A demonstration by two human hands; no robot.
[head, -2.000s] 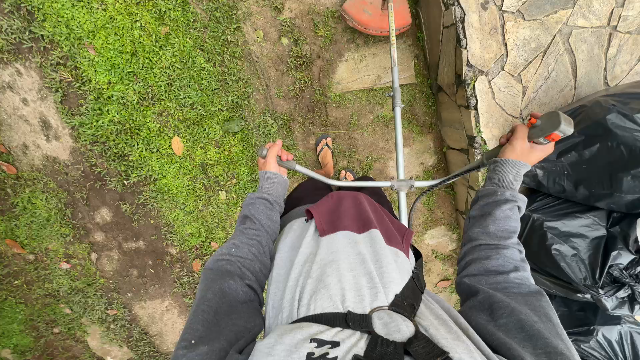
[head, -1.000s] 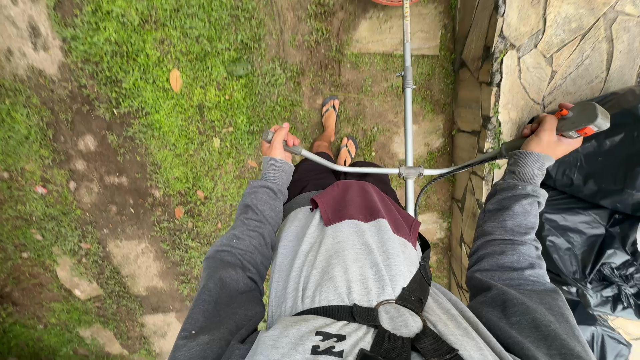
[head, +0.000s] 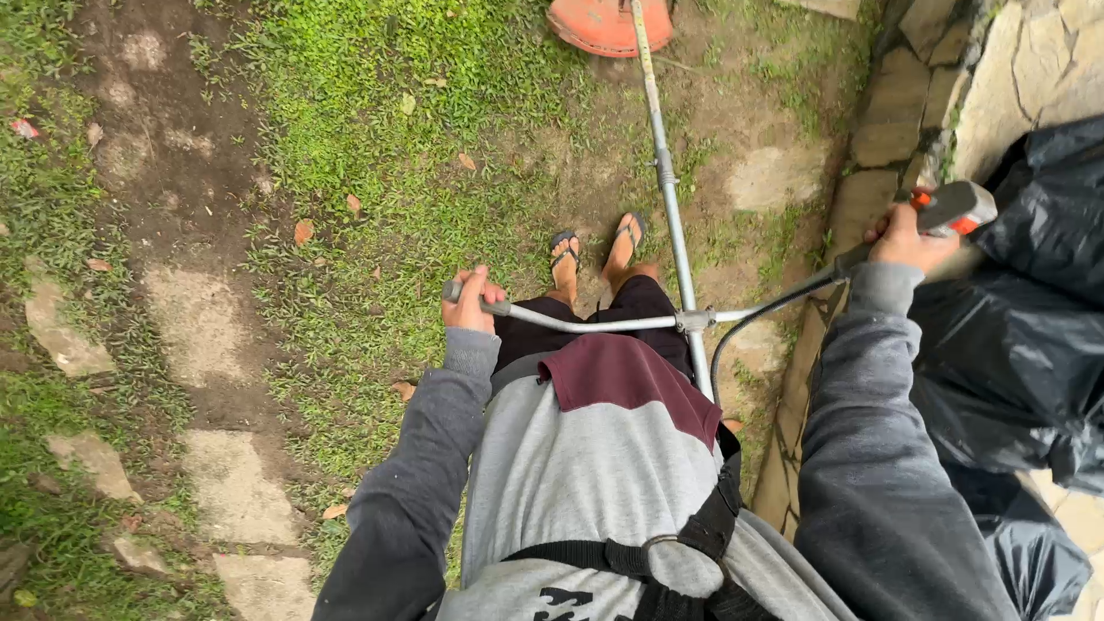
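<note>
My left hand is closed around the grey left grip of a string trimmer's handlebar. With my right hand I hold the control grip, which has orange parts and a black cable running from it. The handlebar is clamped across the metal shaft, in front of my waist. At the shaft's far end, the orange guard is over grass and bare soil, partly cut off by the top edge. A black harness strap crosses my grey shirt.
Grass and flat paving stones lie to the left. On the right runs a low stone edging with stone paving beyond it, where black plastic bags sit close by my right arm. My sandalled feet are below the handlebar.
The trimmer's orange guard, mostly out of view one second ago, is in view again, and the shaft now slants up to the left. Both hands have kept their grips. My feet have changed position.
</note>
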